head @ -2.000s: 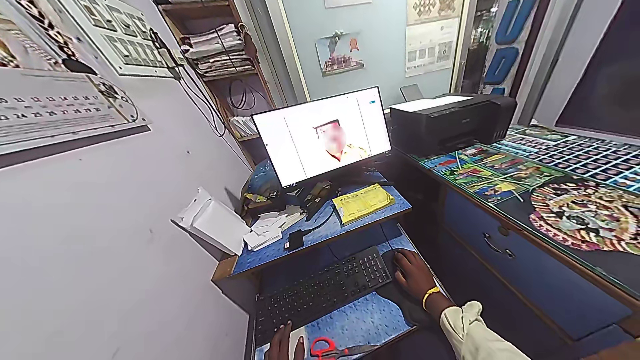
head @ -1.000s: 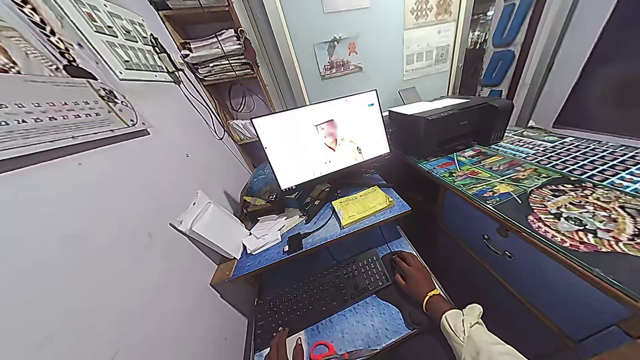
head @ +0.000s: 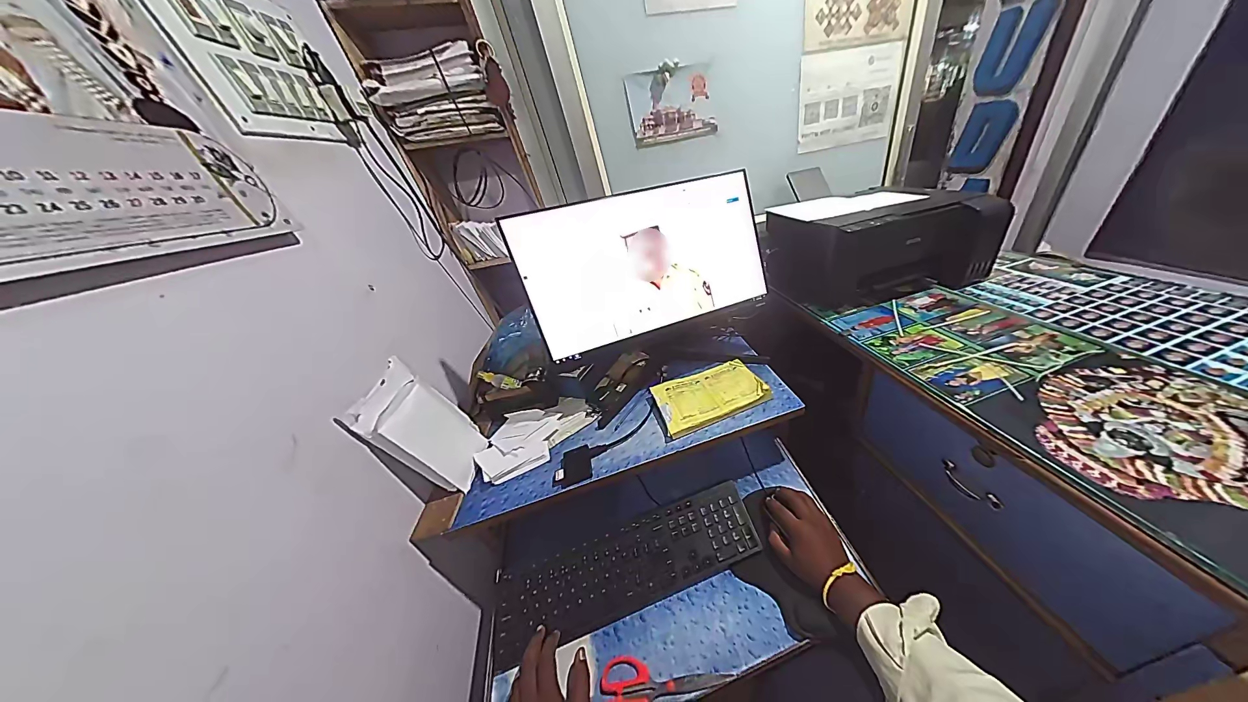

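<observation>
My right hand (head: 807,542), with a yellow band at the wrist, rests over a black computer mouse (head: 770,497) on a dark mouse pad (head: 795,604). My left hand (head: 551,673) lies at the bottom edge, fingers apart, by the lower left of a black keyboard (head: 624,556) and a whitish piece beneath it. Red-handled scissors (head: 629,675) lie just right of that hand. A monitor (head: 585,273) on the upper shelf shows a blurred portrait on white.
A yellow printed pad (head: 710,398), white papers (head: 517,444) and a black cable adapter (head: 575,466) lie on the blue shelf. A white box (head: 419,429) leans at the wall. A black printer (head: 892,244) stands on the glass-topped counter (head: 985,341) to the right.
The portrait on the monitor has shifted and looks different in size from two seconds ago. My right hand stays at the mouse, and my left stays near the keyboard's lower left.
</observation>
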